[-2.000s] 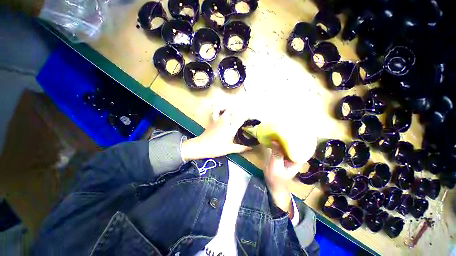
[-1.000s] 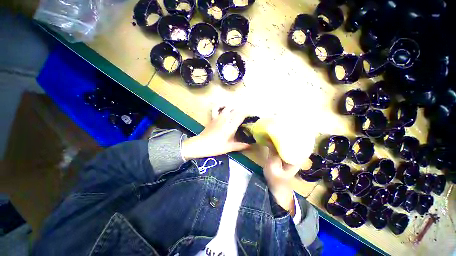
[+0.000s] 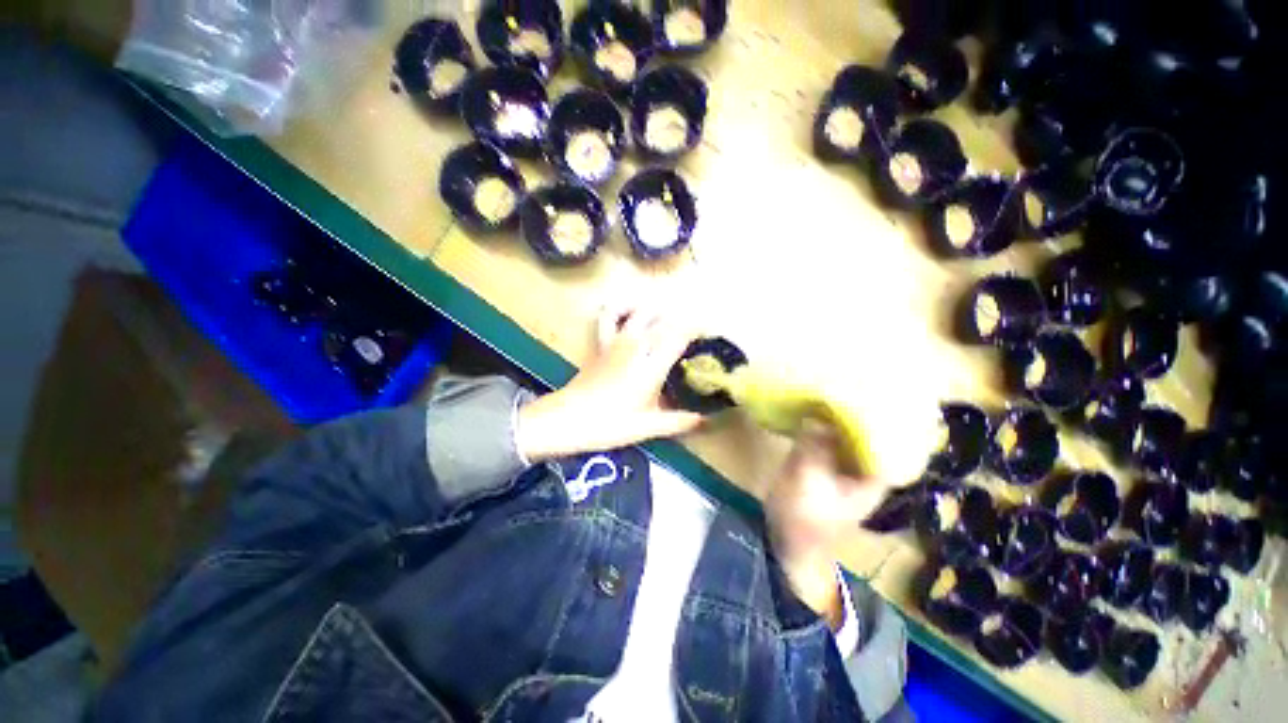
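My left hand [image 3: 607, 396] holds a small glossy black cup-shaped housing [image 3: 688, 379] near the table's green front edge. The housing's opening and pale centre face up and to the right. My right hand [image 3: 819, 502], slightly blurred, is closed around a yellow glue bottle [image 3: 848, 424]. The bottle's nozzle end points left at the housing's opening; I cannot tell whether it touches. Glare washes out part of the bottle.
Black housings [image 3: 567, 222] stand in a group at the upper left, and many more [image 3: 1024, 442] at the right. A dark heap [image 3: 1201, 212] lies far right. A clear plastic bag [image 3: 219, 57] lies at the table corner. A blue bin [image 3: 212, 311] sits below the edge.
The bottle and my right hand have moved a little right and down, showing more of the held housing's pale centre. My left hand stays on the housing.
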